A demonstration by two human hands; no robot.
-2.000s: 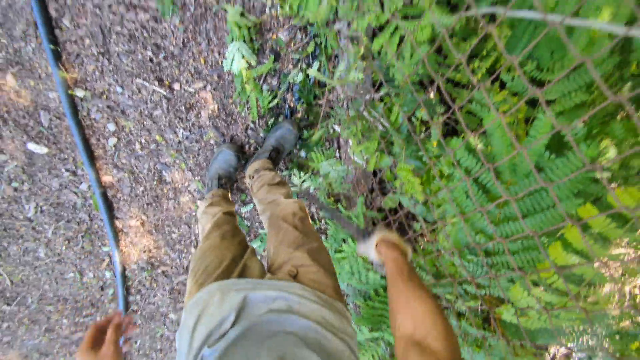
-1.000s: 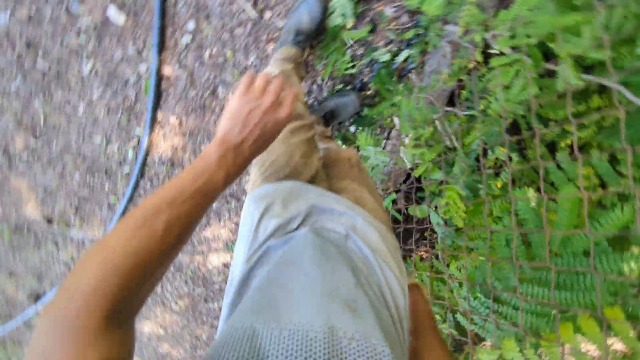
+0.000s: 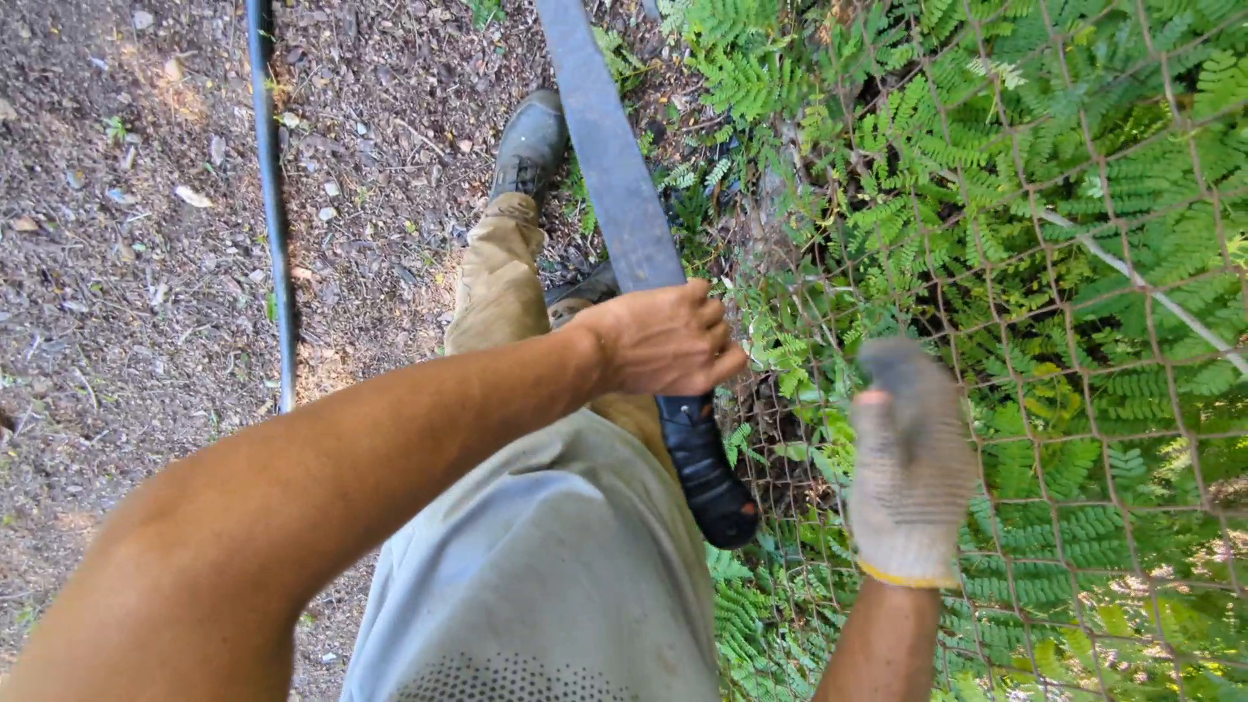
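My bare left hand (image 3: 673, 339) is closed around a machete (image 3: 624, 185) at the base of its wide, dull blade, just above the handle. The blade points away from me toward the top of the view, and the black wrapped handle hangs free below the hand, near my shirt. To the right, my right hand (image 3: 912, 463) wears a knitted work glove with a yellow cuff edge. It is raised in front of the wire fence, apart from the machete. It is blurred; nothing shows in it, and how far its fingers are bent is unclear.
A rusty chain-link fence (image 3: 1053, 341) with green fern-like plants (image 3: 1121, 409) runs along the right. A dark hose or pipe (image 3: 268, 175) lies on the littered soil (image 3: 146, 292) at the left. My boot (image 3: 529, 146) stands beside low weeds.
My left hand has come across to the right and now grips the machete near the handle. The gloved right hand, out of view one second ago, is in view beside the fence.
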